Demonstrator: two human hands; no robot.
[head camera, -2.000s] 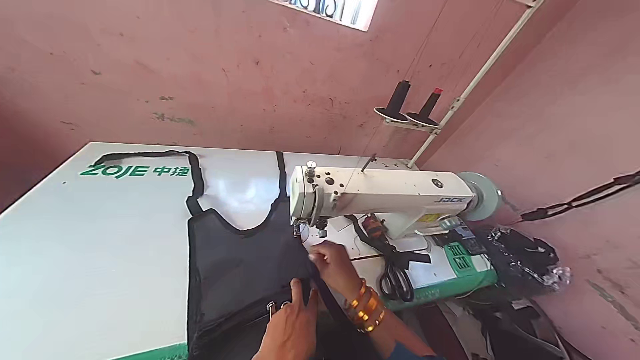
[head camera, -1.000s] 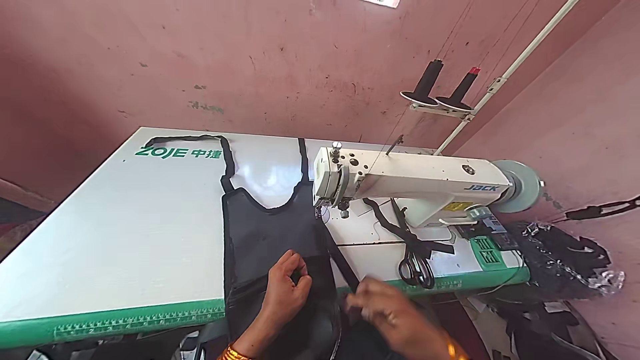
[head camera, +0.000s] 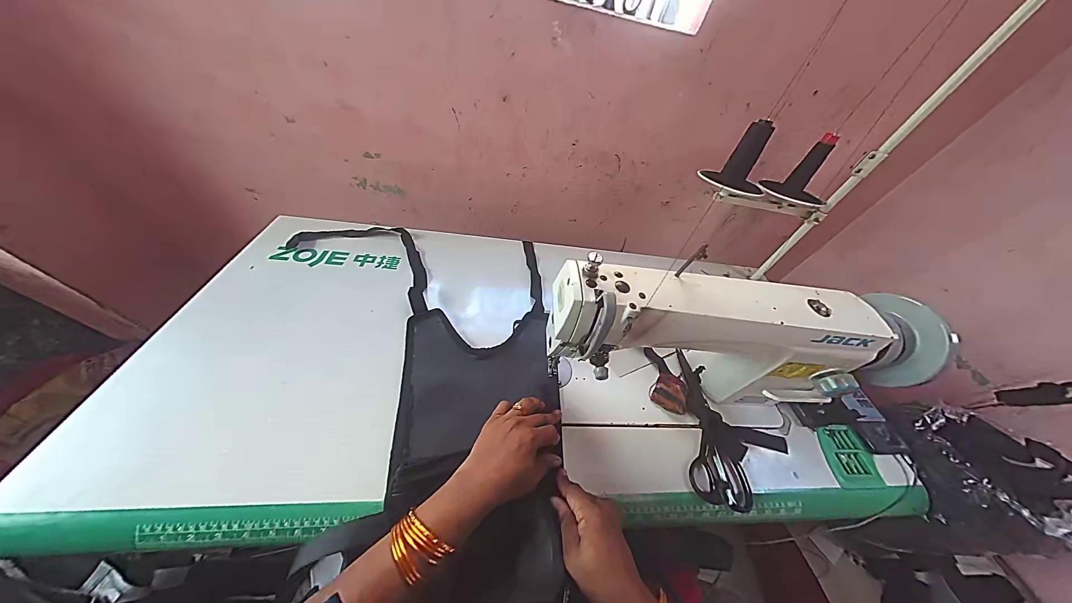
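Note:
A black fabric piece shaped like an apron (head camera: 469, 377), with strap-like bands at its top, lies on the white sewing table and hangs over its front edge. Its right edge runs up to the needle area of a white Jack sewing machine (head camera: 712, 314). On that edge, just in front of the needle area, my left hand (head camera: 511, 448) presses the cloth with bent fingers. My right hand (head camera: 590, 532) pinches the same edge lower down, close by the left fingertips. The needle itself is too small to make out.
Black-handled scissors (head camera: 720, 473) lie right of the hands, with black strips around them. Two black thread cones (head camera: 745, 159) stand on a holder behind the machine. A green-edged table (head camera: 234, 377) spreads left. Dark material in clear plastic (head camera: 980, 469) sits at the right.
Both hands were apart a second ago, the left raised over the cloth and the right blurred beyond its edge. Now they are close together on the cloth's right edge.

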